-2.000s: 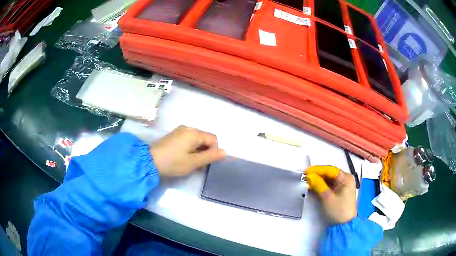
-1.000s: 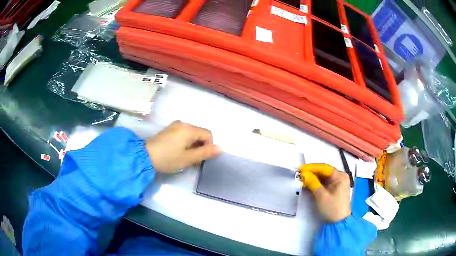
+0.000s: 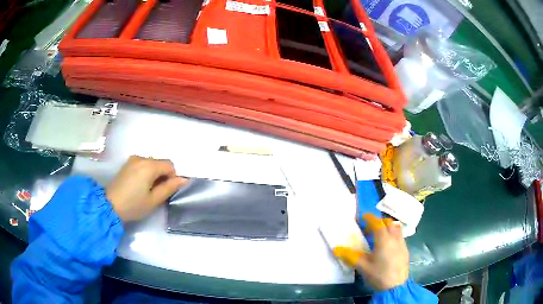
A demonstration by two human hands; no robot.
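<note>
A dark grey smartphone [image 3: 229, 211] lies flat on the white mat, with a clear film over it and a small printed tab at its top right corner. My left hand [image 3: 146, 185] is at the phone's upper left corner, thumb and finger pinched at the film's edge; the film there is hard to make out. My right hand [image 3: 381, 255], with yellow finger cots, is right of the phone and off it. It holds a small white wipe or card [image 3: 342, 234] between thumb and fingers; which of the two is unclear.
Stacked red trays [image 3: 232, 89] stand behind the mat. Protective films [image 3: 68, 127] lie at left. A thin tan stick [image 3: 247, 151] and black tool [image 3: 342, 172] lie behind the phone. Clear bottles [image 3: 417, 163], white wipes [image 3: 402, 208] and a blue pad [image 3: 369, 199] are at right.
My right hand has left the phone's right end, moved right, and taken hold of a white piece. My left hand stays at the phone's upper left corner. The view has turned right.
</note>
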